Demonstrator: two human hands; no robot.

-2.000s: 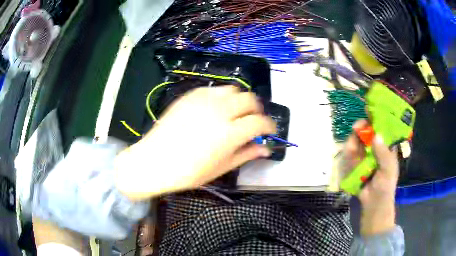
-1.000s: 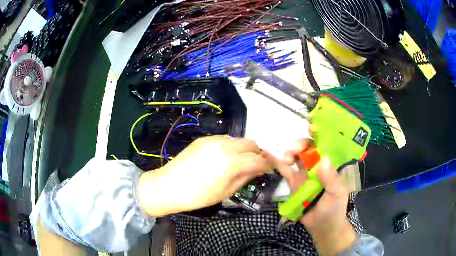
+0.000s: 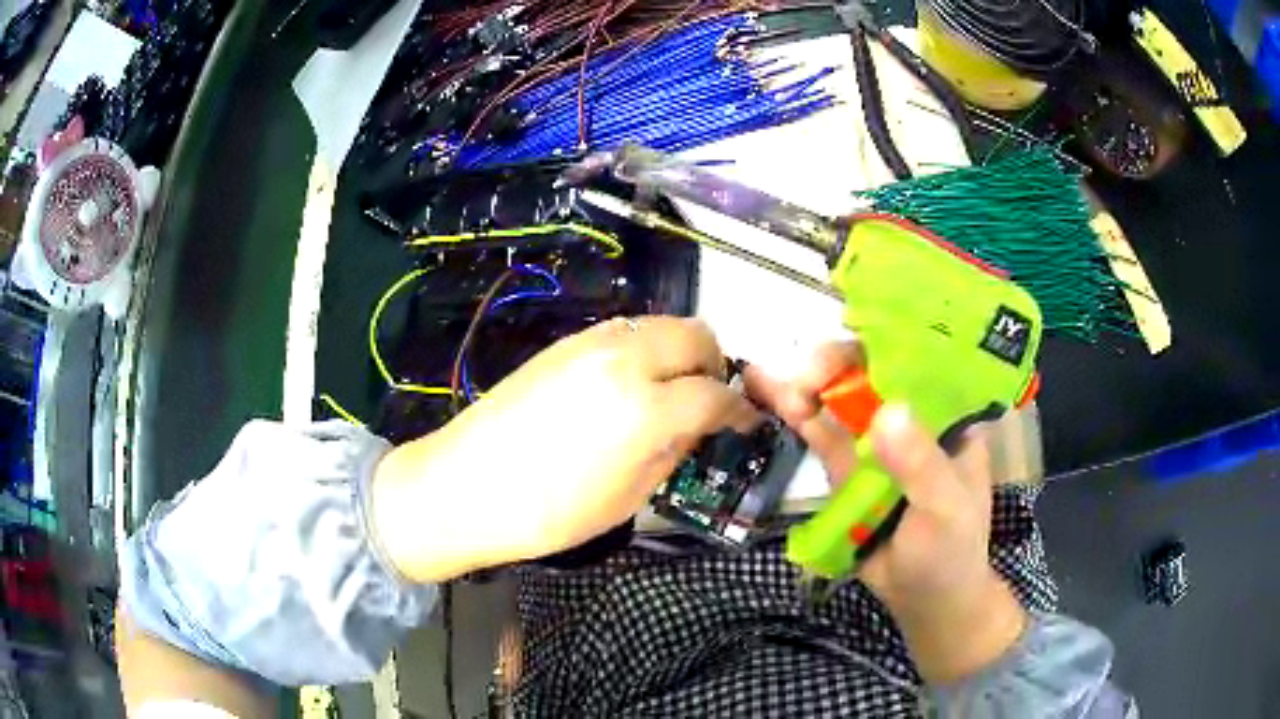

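Note:
The lime-green soldering gun [image 3: 934, 316] is in my right hand [image 3: 920, 513], its long metal nose pointing up and left over the large housing. The small black housing [image 3: 744, 485] with a green circuit board [image 3: 702, 487] lies at the white board's front edge. My left hand [image 3: 562, 443] is over its upper left side, fingertips pinched near my right fingertips; what lies between them is hidden. The large black housing [image 3: 632, 274] lies beyond my left hand, with a yellow-green wire [image 3: 376, 330], a brown wire [image 3: 477, 320] and blue wires [image 3: 531, 291] in it.
Blue wires [image 3: 639, 99] and brown wires [image 3: 562, 25] lie at the back. Green wires [image 3: 1011, 232] lie right of the white board [image 3: 765, 309]. A black coil on a yellow holder [image 3: 983, 63] is at back right. A pink-and-white fan [image 3: 87, 225] stands far left, beyond the dark green belt [image 3: 232, 267].
Since two seconds ago, my right hand has brought the gun left and my hands have come together at the small housing. In the last second they have shifted only slightly; the view has also shifted.

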